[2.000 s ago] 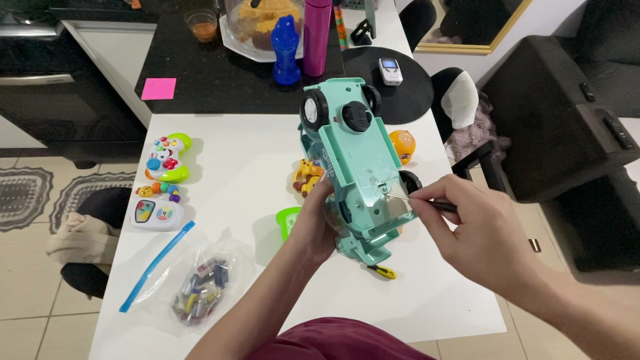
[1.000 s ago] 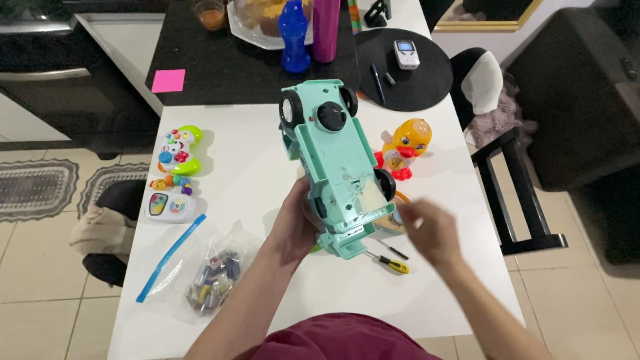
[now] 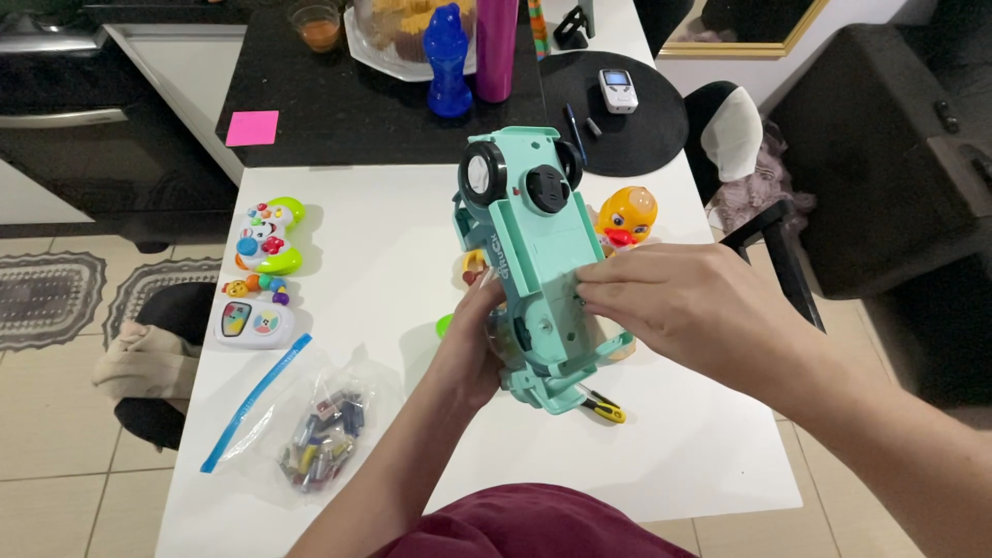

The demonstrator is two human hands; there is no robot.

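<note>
A teal plastic toy truck (image 3: pixel 546 248) is held up over the white table, its underside facing me and its black wheels showing. My left hand (image 3: pixel 474 341) grips its left side near the lower end. The fingertips of my right hand (image 3: pixel 659 298) touch the underside on the right; whether they pinch something small cannot be seen. Below the truck lies a screwdriver with a yellow and black handle (image 3: pixel 604 407), partly covered by it. An orange toy duck (image 3: pixel 629 217) stands just beyond my right hand. A yellow and a green thing show partly behind the truck.
At the left lie a toy game controller (image 3: pixel 271 236), a beaded toy (image 3: pixel 260 286), a white toy (image 3: pixel 254 324) and a zip bag of batteries (image 3: pixel 322 442). Farther back are a pink note (image 3: pixel 252 128), a blue bottle (image 3: pixel 448 66), a magenta bottle (image 3: pixel 496 50) and a white device (image 3: pixel 618 91).
My right hand was off the truck, at its lower right, one second ago; it now touches the underside. My left hand has kept its hold on the truck.
</note>
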